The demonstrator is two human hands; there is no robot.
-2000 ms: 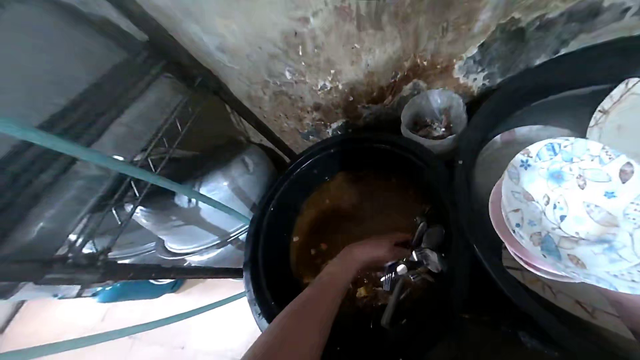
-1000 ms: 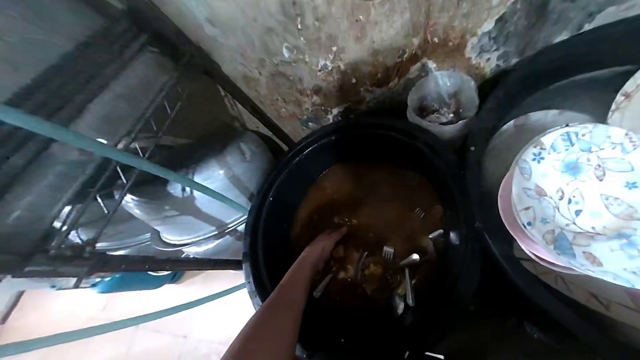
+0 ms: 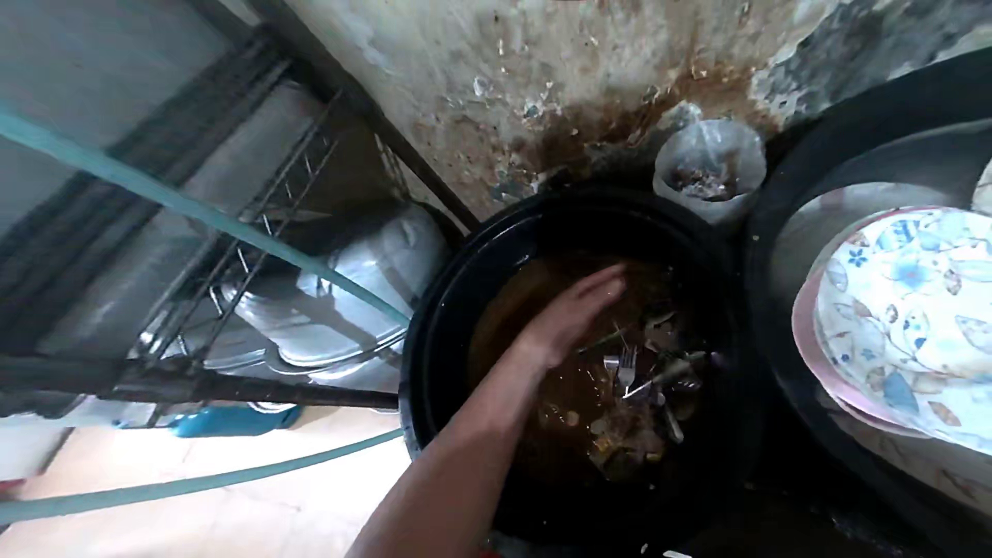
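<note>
My left hand (image 3: 577,314) reaches into a round black tub (image 3: 430,333) of brown water. Its fingers are extended, with nothing seen in them. Just below and right of the hand, a metal fork (image 3: 626,367) and other cutlery lie in the water. A spoon (image 3: 671,418) shows lower down, among dark wet scraps (image 3: 620,449). Some pieces under the water cannot be told apart. My right hand is not in view.
Right of the tub, a larger black basin (image 3: 763,256) holds patterned bowls (image 3: 907,271) and plates. A plastic container (image 3: 709,167) with scraps stands by the stained wall. Metal pots (image 3: 341,294), a wire rack (image 3: 256,240) and a green hose (image 3: 194,208) are on the left.
My left hand was at the cutlery two seconds ago, then at the left of the scraps. It has since moved toward the far side of the tub. The cutlery has shifted.
</note>
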